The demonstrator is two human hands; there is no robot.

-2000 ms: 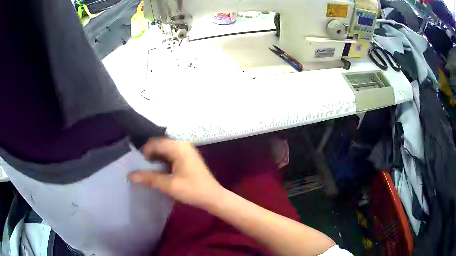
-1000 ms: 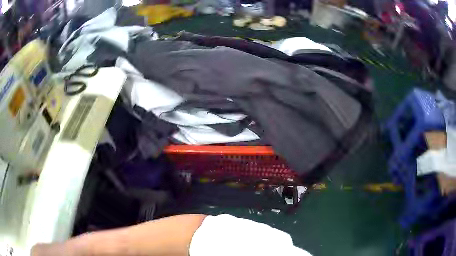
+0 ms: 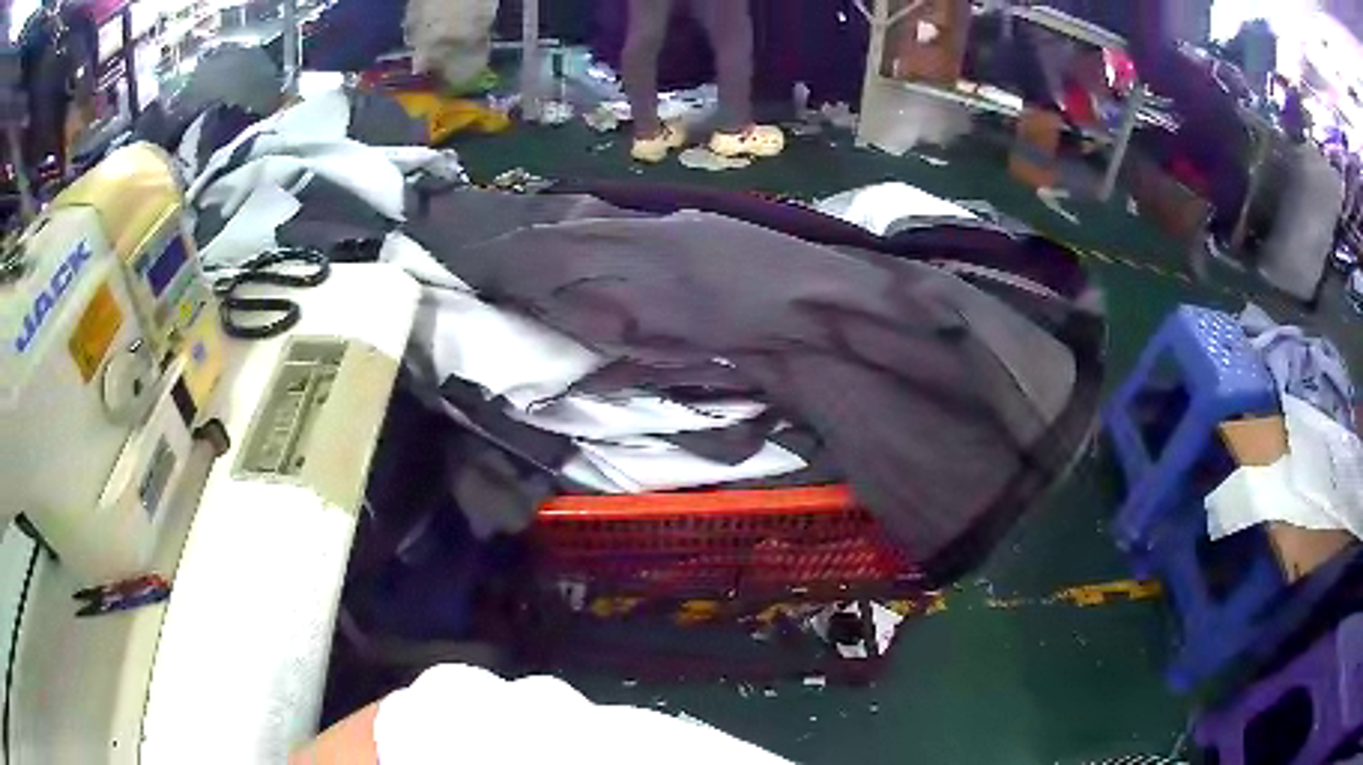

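Observation:
A pile of dark grey garment panels [image 3: 688, 284] with pale grey-white pieces [image 3: 658, 411] lies heaped over an orange-red slatted crate [image 3: 718, 523] on the floor. Some of the dark cloth hangs over the crate's right side. Neither hand is in view. Only a white sleeve [image 3: 523, 720] and a bit of bare forearm show at the bottom edge, cut off by the picture.
The cream-white sewing machine [image 3: 90, 344], snips [image 3: 123, 595], black-handled scissors [image 3: 269, 292] and a control panel [image 3: 299, 411] are at left on the white table [image 3: 247, 628]. Blue stools [image 3: 1196, 374] stand at right. A person's legs [image 3: 688, 67] show at the back.
The view has turned right from the machine and the garment on the lap to the crate. The right hand, seen on the cloth before, has gone out of the picture; less forearm shows.

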